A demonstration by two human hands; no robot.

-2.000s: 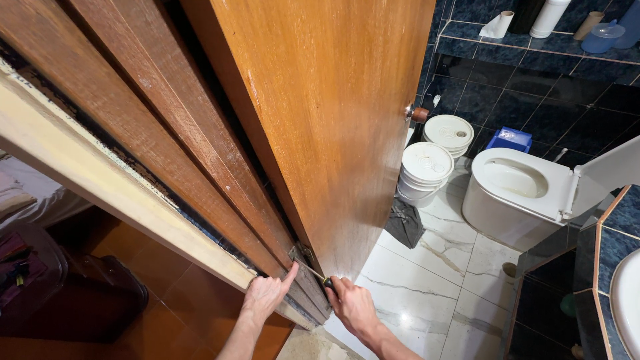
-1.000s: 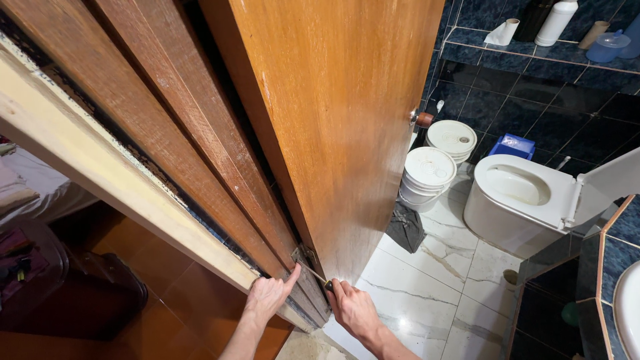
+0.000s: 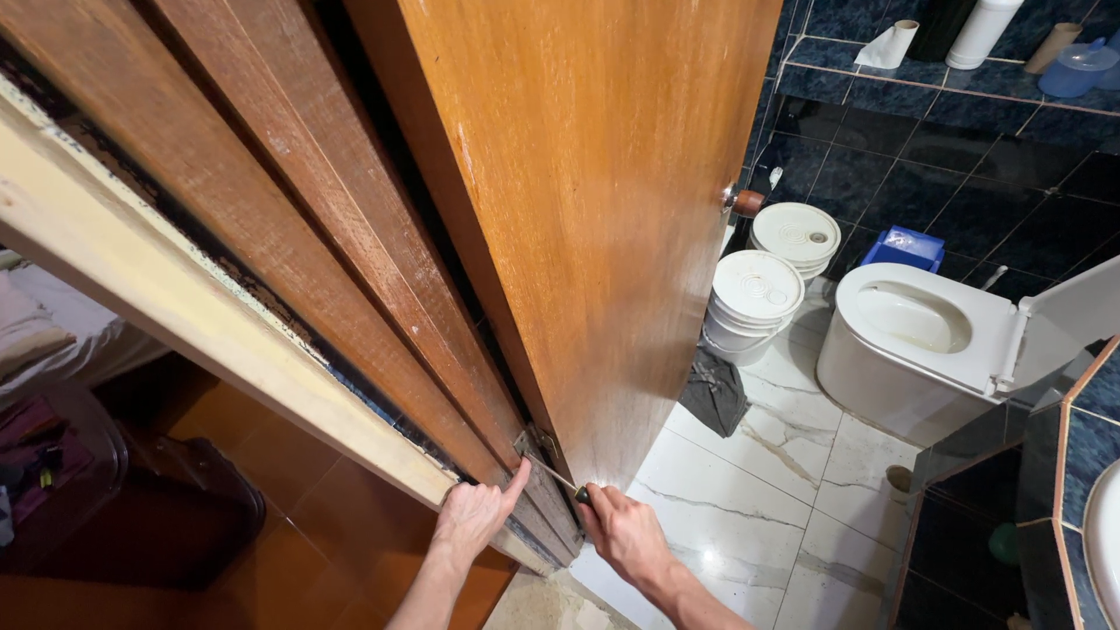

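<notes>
My right hand (image 3: 626, 529) is closed around the dark handle of a screwdriver (image 3: 560, 478). Its thin shaft points up and left to a metal hinge (image 3: 534, 442) low on the wooden door frame (image 3: 350, 219). With its index finger stretched out, my left hand (image 3: 479, 512) touches the frame near the screwdriver's tip and the hinge; its other fingers are curled and hold nothing. The wooden door (image 3: 595, 210) stands ajar beside the frame. Whether the tip sits in a screw is too small to tell.
Beyond the door are lidded white buckets (image 3: 757, 284), a dark cloth (image 3: 716, 391), a toilet (image 3: 910, 341) and a blue box (image 3: 906, 248). A tiled shelf (image 3: 901, 92) holds bottles and rolls. A basin (image 3: 1104, 534) edges in at right. Left of the frame stands a dark container (image 3: 114, 490).
</notes>
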